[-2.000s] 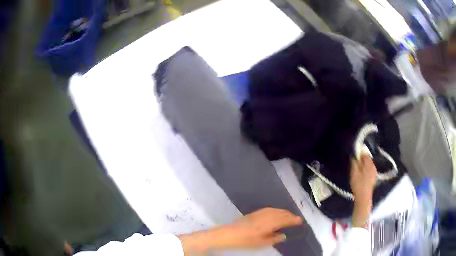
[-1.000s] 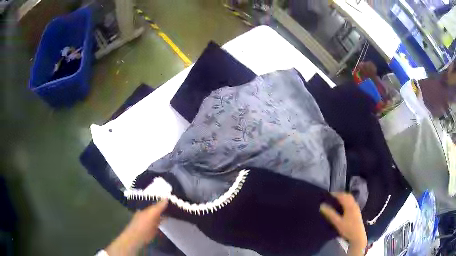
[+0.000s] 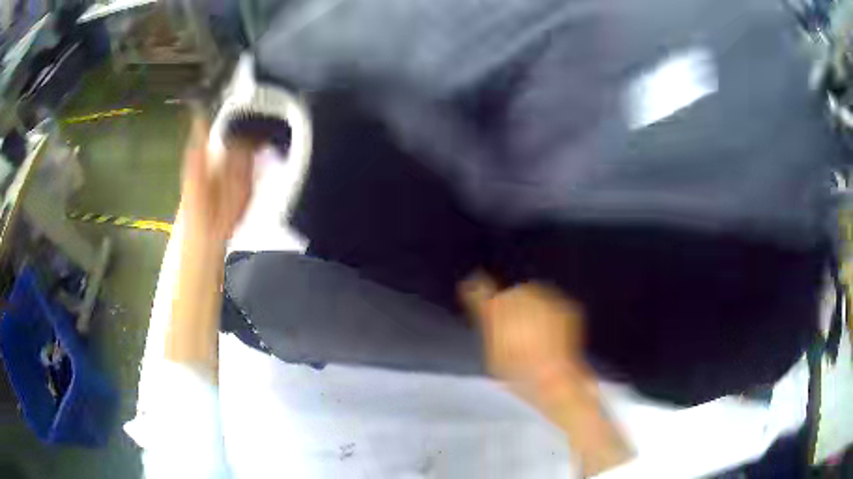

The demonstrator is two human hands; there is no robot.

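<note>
A dark jacket [image 3: 393, 187] is spread across the upper middle and right, with its grey lining [image 3: 561, 140] showing and a white label [image 3: 672, 88] on it. It is blurred. My left hand [image 3: 217, 182] is at its left end, blurred, with the jacket's cream-trimmed edge [image 3: 301, 140] curving around the fingers and gripped there. My right hand [image 3: 535, 327] is on the jacket's lower dark band; its fingertips are blurred, and its grip cannot be made out. A long grey padded board [image 3: 355, 318] with a rounded end lies under the jacket's lower edge.
The white cloth-covered table [image 3: 309, 412] runs under the board and along the bottom. A blue basket [image 3: 79, 393] with scraps stands on the floor at the lower left. Yellow-black floor tape [image 3: 122, 222] and pale furniture legs [image 3: 93, 281] show on the left.
The jacket has been shifted and now fills the upper and right view, uncovering the grey board. My left hand has gone up to the trimmed end. The view has turned, and the basket appears lower.
</note>
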